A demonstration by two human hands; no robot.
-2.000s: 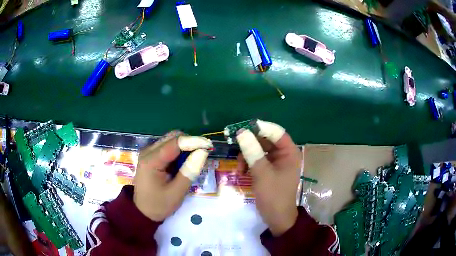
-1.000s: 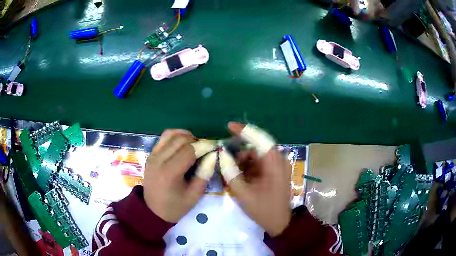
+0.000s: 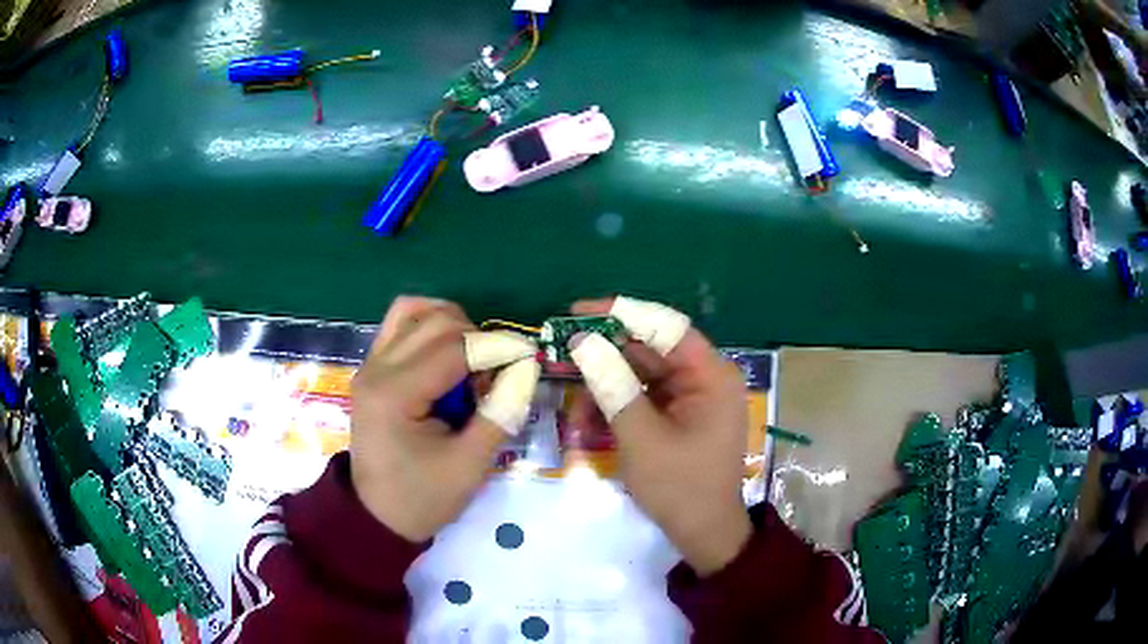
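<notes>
A small green circuit board point(image 3: 582, 335) is held by my right hand point(image 3: 667, 428), between thumb and forefinger with cream finger cots. My left hand point(image 3: 434, 421) pinches the wire end at the board's left edge, also with cream cots. A yellow wire point(image 3: 510, 326) runs above the left fingertips, and a bit of red shows at the board. A blue battery point(image 3: 455, 400) is partly visible inside my left hand, mostly hidden by the fingers. Whether the plug is seated cannot be told.
The green belt point(image 3: 529, 252) ahead carries pink car housings point(image 3: 539, 149), blue batteries point(image 3: 405, 186) and wired boards point(image 3: 475, 83). Green board strips lie in piles at left point(image 3: 113, 428) and right point(image 3: 982, 503), the right one on tan cardboard point(image 3: 825, 390).
The belt items have shifted right. A white-labelled battery now shows by the right-hand pink car. My right hand has brought the board up to my left fingertips.
</notes>
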